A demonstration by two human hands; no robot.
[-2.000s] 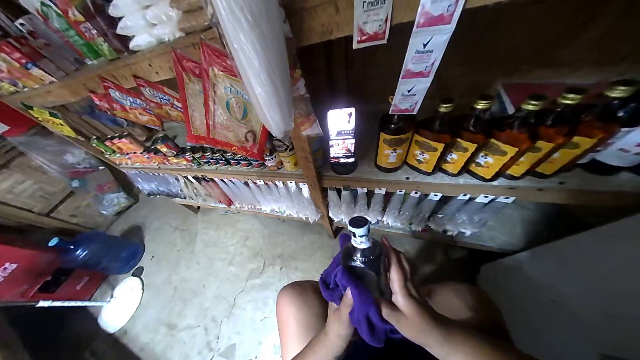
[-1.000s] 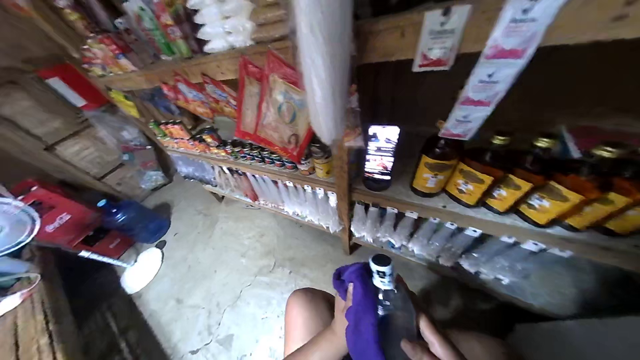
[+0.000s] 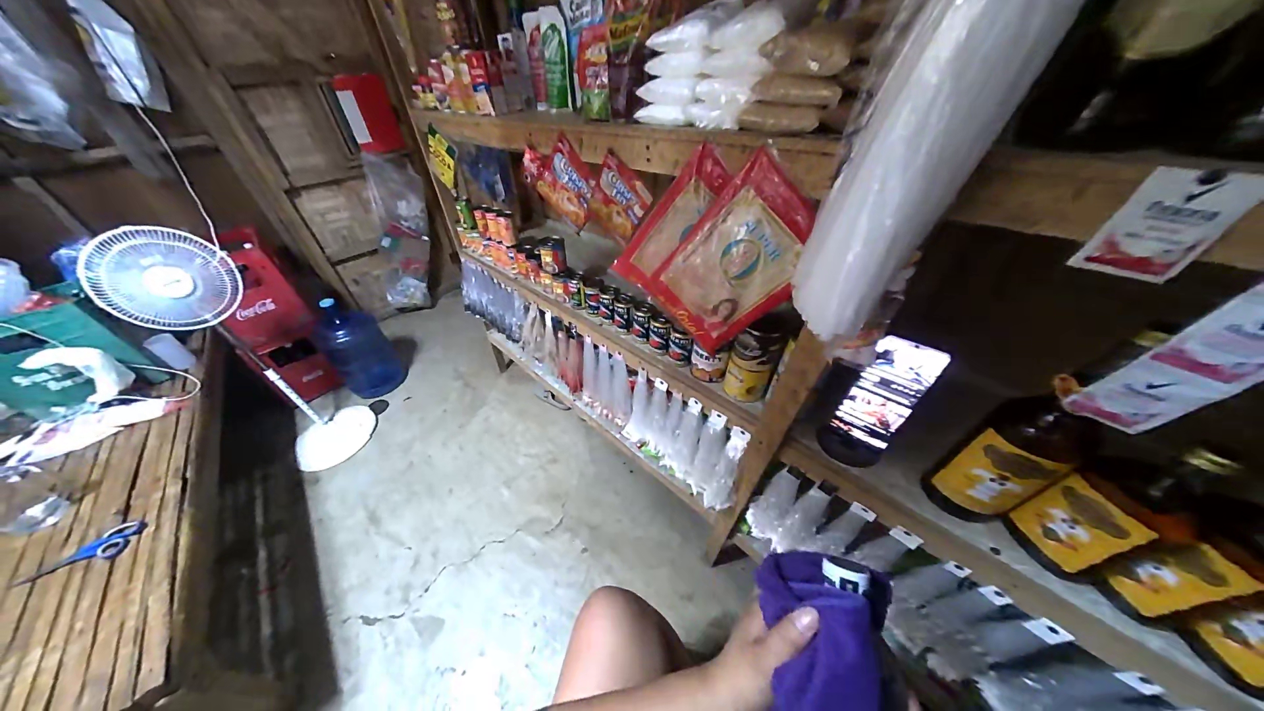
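My left hand grips a purple cloth wrapped around a glass bottle, its thumb pressed on the cloth. Of the bottle, only the capped neck with a white and dark band shows above the folds. The bottle stands nearly upright over my lap, beside my bare knee. My right hand is almost wholly hidden behind the cloth and bottle at the bottom edge. A lit smartphone stands on the wooden shelf just beyond the bottle.
Dark bottles with yellow labels line the shelf at right. Cans and hanging plastic packs fill the shelves ahead. A white stand fan, a blue water jug and red crates stand left. Scissors lie on a slatted bench.
The view has swung left, bringing the fan and bench into sight. The purple cloth now covers more of the bottle, up near its cap. My right hand, seen earlier at the bottle, is mostly hidden.
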